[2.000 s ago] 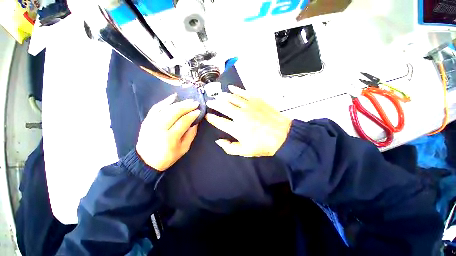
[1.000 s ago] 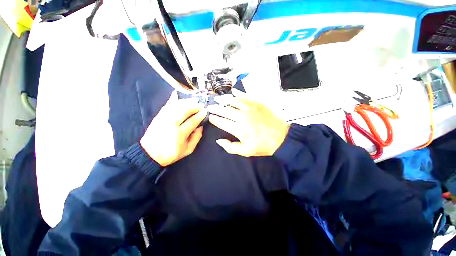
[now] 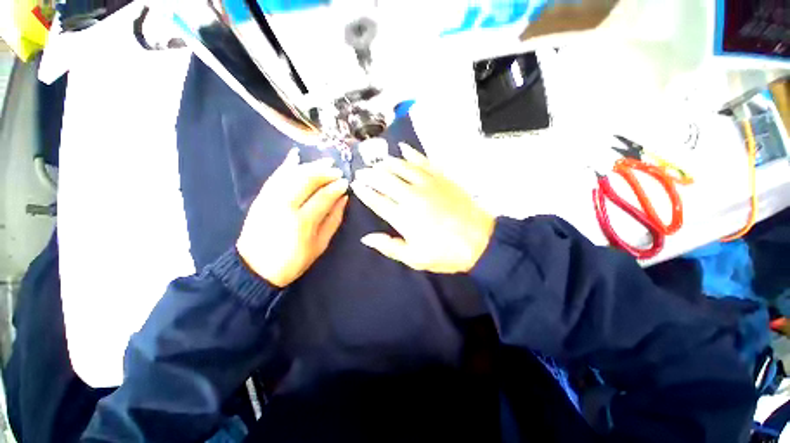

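Note:
The navy garment panel (image 3: 372, 303) lies under the needle area and runs down over the table's front towards me. My left hand (image 3: 294, 216) lies on it left of the needle, fingers bent, thumb and fingertips close together at the cloth. My right hand (image 3: 429, 212) lies flat on it to the right, fingers spread, fingertips just below the presser foot (image 3: 344, 156). The fingertips of both hands are close together there. The tension dial (image 3: 368, 125) sits just above. Stitches and the cloth's edge at the needle are too blurred to tell.
The white machine head (image 3: 416, 60) spans the top. A black phone (image 3: 513, 95) lies right of the needle. Red-orange scissors (image 3: 641, 208) and dark-tipped snips (image 3: 628, 147) lie further right. An orange cord (image 3: 752, 186) hangs at the right end. Blue cloth (image 3: 732, 272) is heaped below.
The view has tilted and shifted, moving the machine and table in the picture. Both hands stay at the needle on the cloth, with only small finger shifts.

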